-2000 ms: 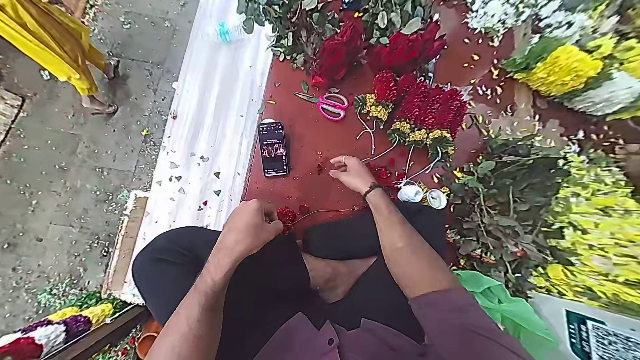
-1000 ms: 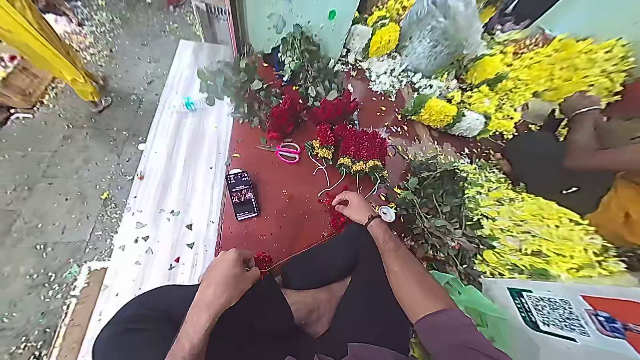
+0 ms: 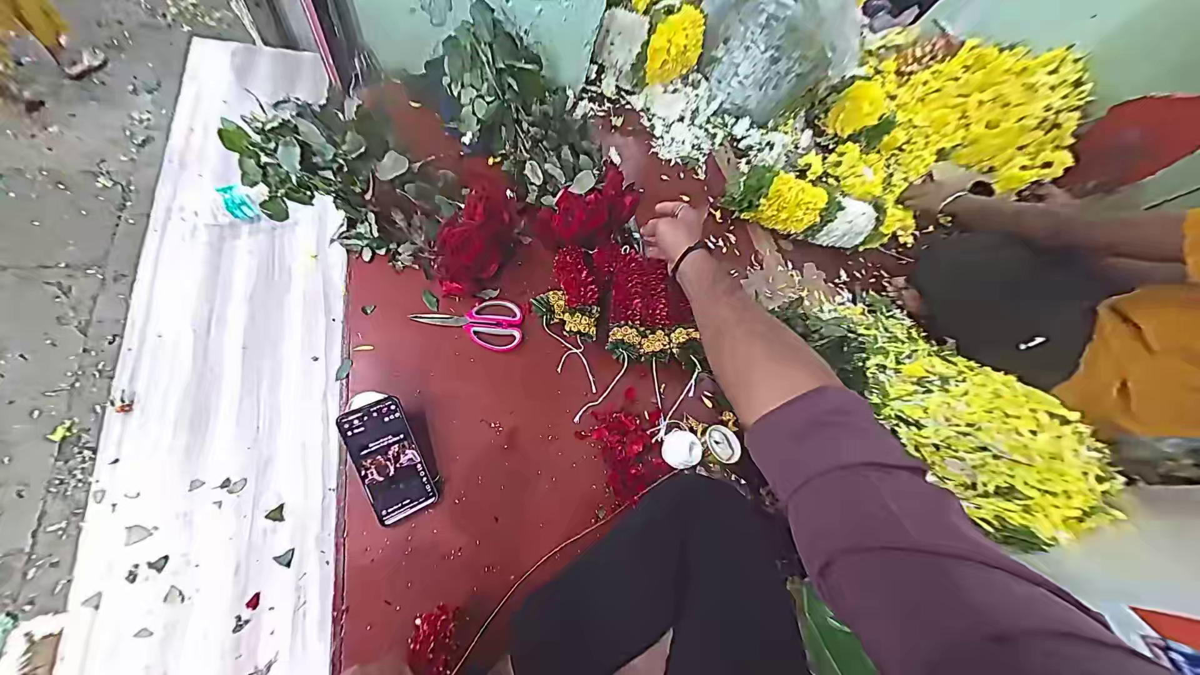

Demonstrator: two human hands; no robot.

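My right hand (image 3: 673,232) reaches over the far end of the red and yellow flower garlands (image 3: 642,291); its fingers are bent, and what they touch is hidden. Bunches of red roses (image 3: 478,234) lie left of it. Only a sliver of my left hand (image 3: 380,667) shows at the bottom edge, beside a small red flower cluster (image 3: 433,639) on a thread (image 3: 534,567). Loose red petals (image 3: 626,455) lie near two thread spools (image 3: 682,449). Pink-handled scissors (image 3: 492,325) rest on the red surface, left of the garlands.
A phone (image 3: 387,459) leans at the left of the red surface. White cloth (image 3: 216,375) runs along its left side. Leafy stems (image 3: 328,164) lie at the back. Yellow flowers (image 3: 984,431) are heaped at the right, where another person's arm (image 3: 1059,225) reaches in.
My right hand has moved from the loose petals near my knee to the far end of the garlands. My left hand, fully visible before, is now mostly out of view. The view has shifted.
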